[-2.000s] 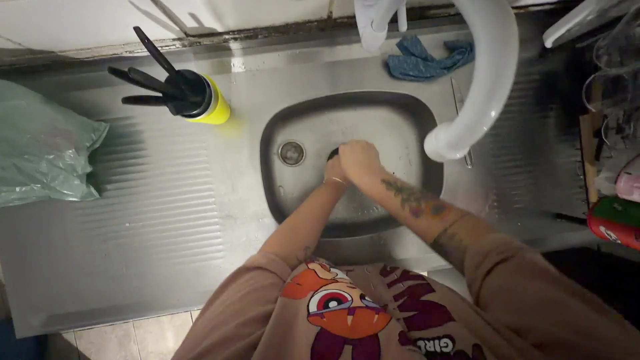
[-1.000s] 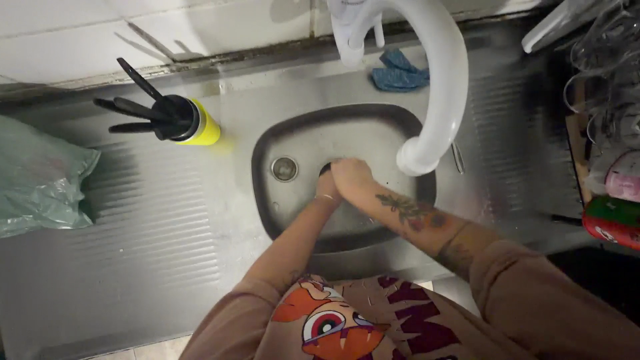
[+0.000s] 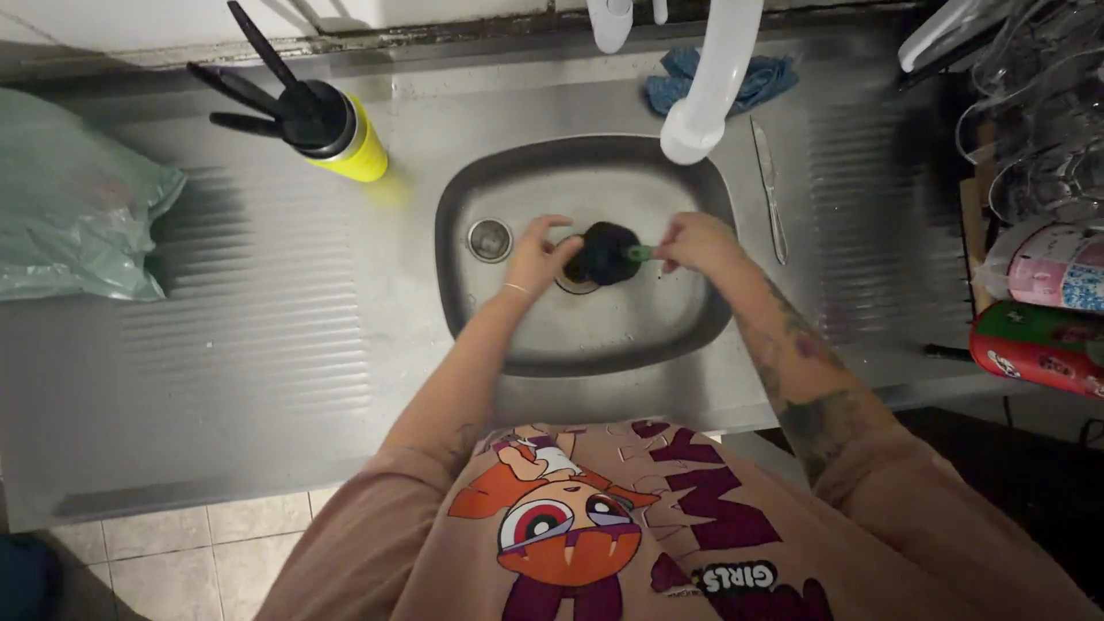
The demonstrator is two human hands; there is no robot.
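Over the steel sink basin (image 3: 552, 345) my right hand (image 3: 697, 243) pinches the green handle (image 3: 640, 253) of a dark round item (image 3: 609, 252), whose kind I cannot tell. Just left of it, my left hand (image 3: 539, 259) has its thumb and fingers spread, the thumb at the dark item's edge. Partly hidden beneath both, a round amber-coloured vessel or lid (image 3: 576, 280) shows its pale rim. The drain strainer (image 3: 490, 240) lies left of my left hand. Above the basin hangs the white faucet spout (image 3: 693, 129).
A yellow cup (image 3: 358, 155) with black-handled utensils stands left of the basin, a green plastic bag (image 3: 78, 207) farther left. Behind the faucet lies a blue cloth (image 3: 763, 82); a table knife (image 3: 769, 190) lies right of the basin. Glasses (image 3: 1048, 112) and a red-and-green can (image 3: 1039, 345) are at the right.
My hands, together over the basin before, have moved apart. The green handle and most of the dark item now show between them.
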